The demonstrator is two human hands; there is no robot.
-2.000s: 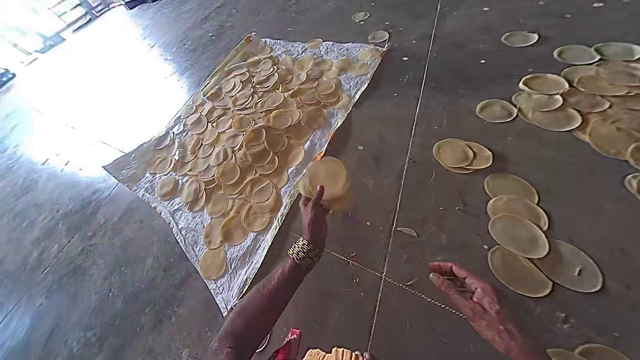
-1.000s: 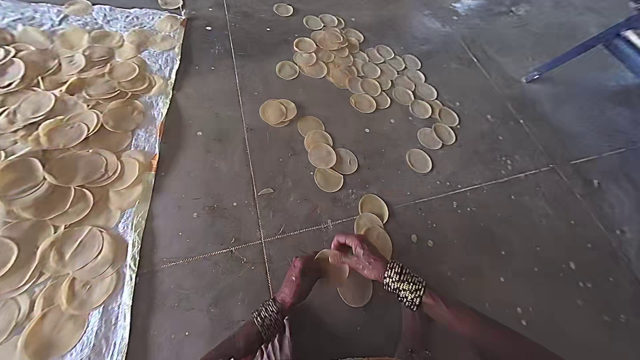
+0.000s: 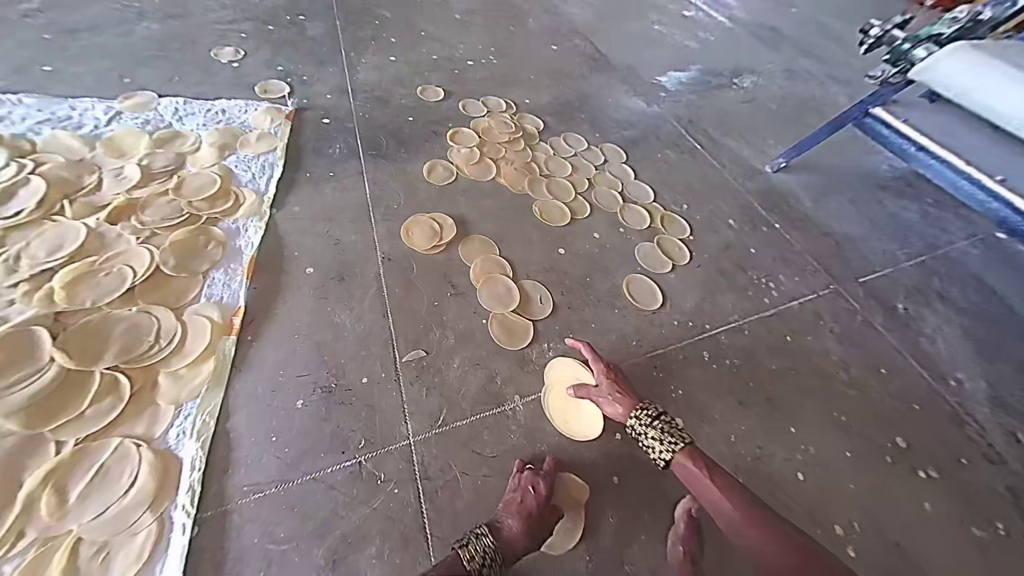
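Thin round dough discs lie about on the floor. My right hand, with a beaded bracelet at the wrist, touches the edge of a few overlapping pale discs; whether its fingers grip them is not clear. Below and to the left, my left hand is on the left side of some discs, its fingers partly hiding them. Just beyond my right hand is a short row of overlapping discs, with a small pair to its upper left.
A silvery sheet heaped with discs covers the left side. A wide scatter of discs lies farther off on the concrete floor. A blue metal frame with machine parts stands at the upper right. One of my feet shows at the bottom.
The view has swung right, away from the sheet. My hands were close together over a disc one second ago; now they are apart, my right hand farther forward at the pale discs.
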